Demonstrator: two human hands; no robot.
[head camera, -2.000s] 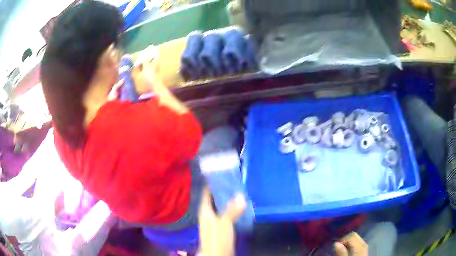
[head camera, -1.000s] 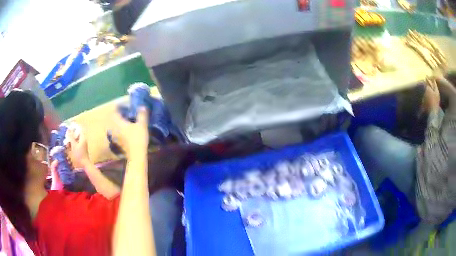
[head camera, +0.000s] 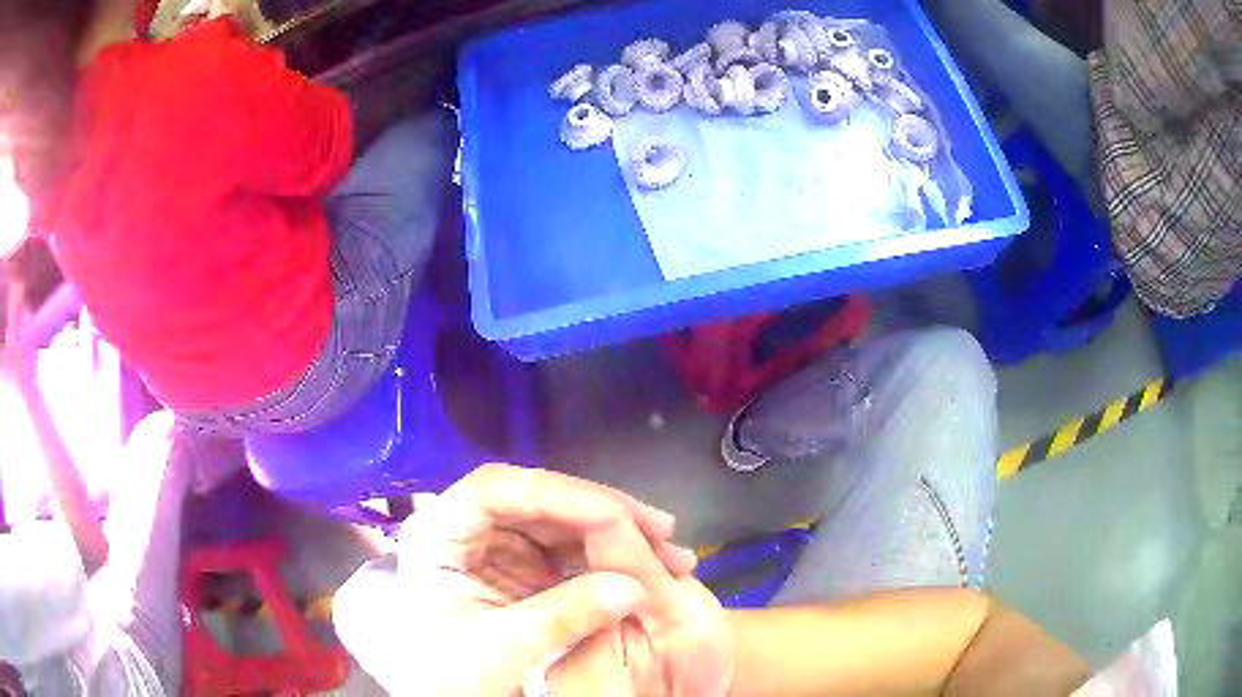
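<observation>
My left hand (head camera: 456, 579) is at the bottom centre, overexposed, with curled fingers over a hollow palm. My right hand (head camera: 681, 640) touches and overlaps it, its forearm coming in from the right. No blue part shows in either hand. A small pale band (head camera: 541, 674) shows low between the hands; what it is cannot be told. Beyond them is a blue tote (head camera: 545, 327). Pale grey ruffled rings (head camera: 659, 82) lie heaped toward its far side, with one ring (head camera: 657, 165) apart on the whitish liner sheet (head camera: 763, 204).
A person in a red top (head camera: 204, 232) sits at the left on a blue stool (head camera: 341, 436). A checked sleeve (head camera: 1178, 150) is at the upper right. A denim knee (head camera: 913, 422), red stools (head camera: 252, 620) and yellow-black floor tape (head camera: 1083, 429) are also in view.
The view has tilted down, and the bench and heating box are out of view. My left hand has come back from the blue tubes on the bench to meet my right hand.
</observation>
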